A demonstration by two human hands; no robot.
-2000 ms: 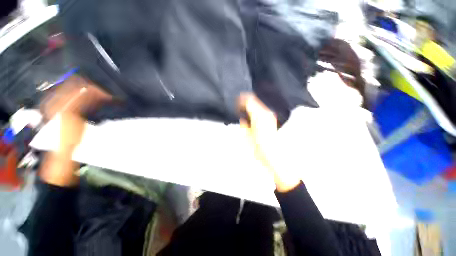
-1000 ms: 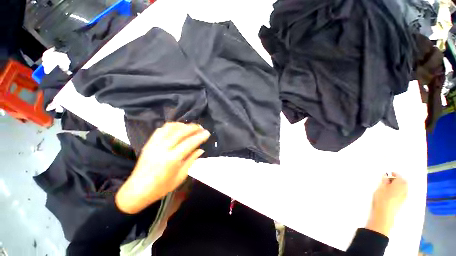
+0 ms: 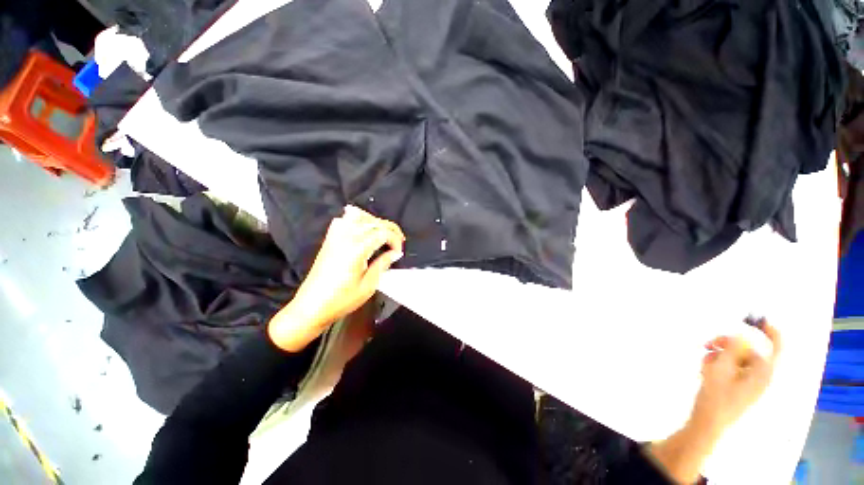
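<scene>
A black garment (image 3: 493,142) lies spread on the white table, its straight edge towards me. My left hand (image 3: 351,260) is at the near left edge of the garment, with thumb and fingertips pinched on the cloth edge. My right hand (image 3: 739,365) is over the right part of the table, away from the garment, with fingers curled. A small dark thing (image 3: 755,322) shows at its fingertips; it is too small to name. A tiny white mark (image 3: 442,244) lies on the garment near the edge.
A crumpled black garment pile (image 3: 701,123) is on the table (image 3: 606,327) to the right. Black cloth (image 3: 180,284) hangs at the left table edge. An orange stool (image 3: 57,118) stands on the littered floor at far left. Blue bins (image 3: 848,332) are at far right.
My left hand has gone from lying over the cloth to pinching its near edge. My right hand's fingers have shifted and a dark bit now shows there. The view has moved slightly.
</scene>
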